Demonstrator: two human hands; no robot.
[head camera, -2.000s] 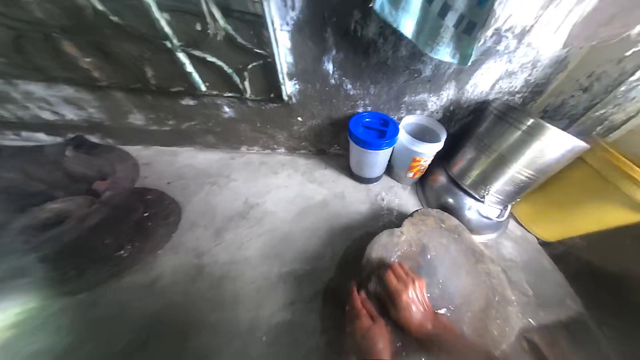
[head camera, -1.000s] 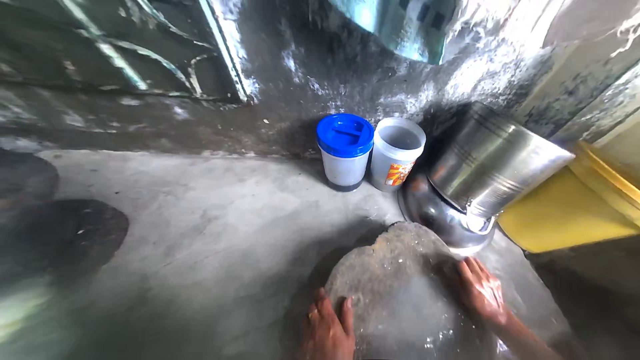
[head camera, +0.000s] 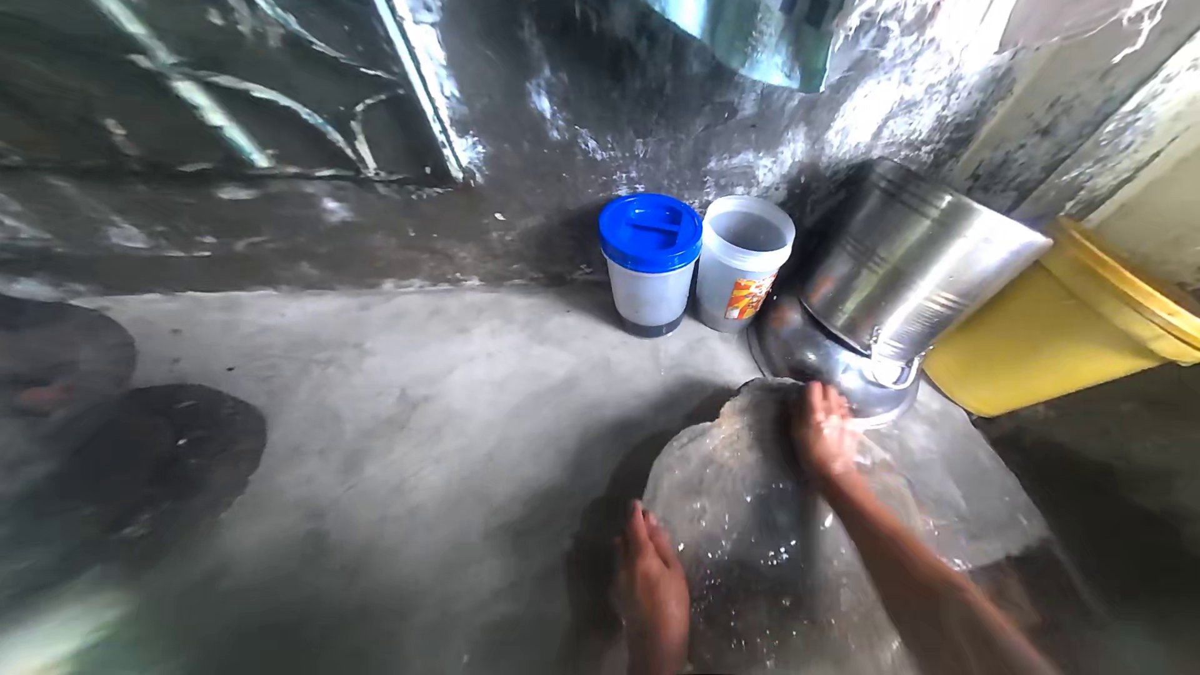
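A broad, wet stone slab [head camera: 750, 525] with an uneven edge lies at the lower middle right, its surface glinting. My left hand [head camera: 652, 586] is at the slab's left edge, fingers extended and nothing visible in it. Near the slab's far edge, my right hand [head camera: 825, 431] rests on or just above the wet surface, slightly blurred, with no object seen in it. Just beyond that hand is a rounded steel pot [head camera: 811, 361], and a ribbed steel container [head camera: 919, 262] leans tilted over it.
By the wall stand a translucent plastic tub with a blue lid [head camera: 652, 253] and an uncovered plastic tub [head camera: 741, 272]. A yellow plastic bucket [head camera: 1050, 328] tilts at the right. Dark round objects [head camera: 178, 459] lie at the far left. Cloth [head camera: 759, 37] hangs above.
My right hand has moved from the slab's right edge to its far part. My left hand stays by the left edge. Two seconds ago both hands were close together on the slab.
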